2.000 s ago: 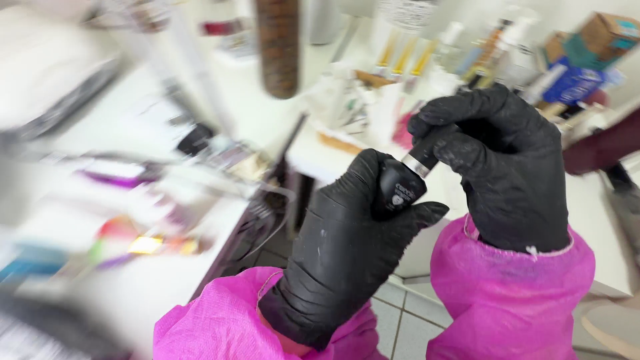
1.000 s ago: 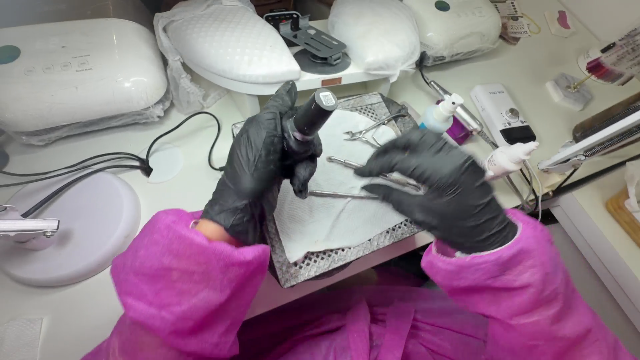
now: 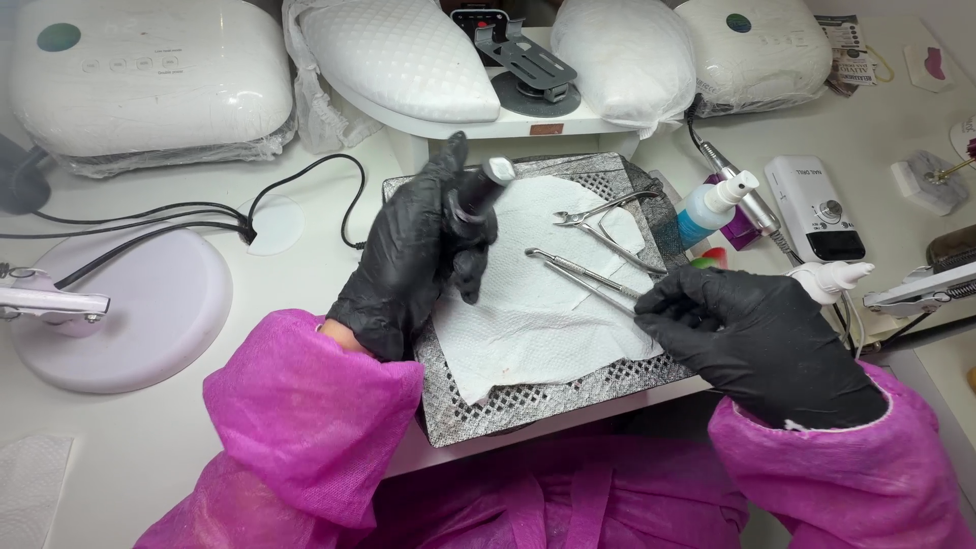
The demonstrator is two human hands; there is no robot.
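Note:
Black gloves cover both hands. My left hand (image 3: 415,244) is closed around a black nail polish bottle (image 3: 482,187), whose pale-topped end points up and to the right. My right hand (image 3: 732,328) has its fingertips at the lower right ends of two slim metal manicure tools, one a cuticle pusher (image 3: 583,272); whether it grips both is hidden. Cuticle nippers (image 3: 602,221) lie above them with their handles apart. These tools are over a white paper towel (image 3: 511,335), which covers part of a silver perforated dust collector (image 3: 457,412).
A blue-and-white spray bottle (image 3: 709,210), a nail drill handpiece (image 3: 740,187) and its control box (image 3: 816,206) stand to the right. Behind are a padded armrest (image 3: 404,61), a phone holder (image 3: 534,69) and a wrapped lamp (image 3: 152,76). Cables (image 3: 297,164) cross the left side.
The view has swung to the dust collector. My right hand, at the bottle two seconds ago, is now at the metal tools, lower right than one second ago. The bottle stays in my left hand.

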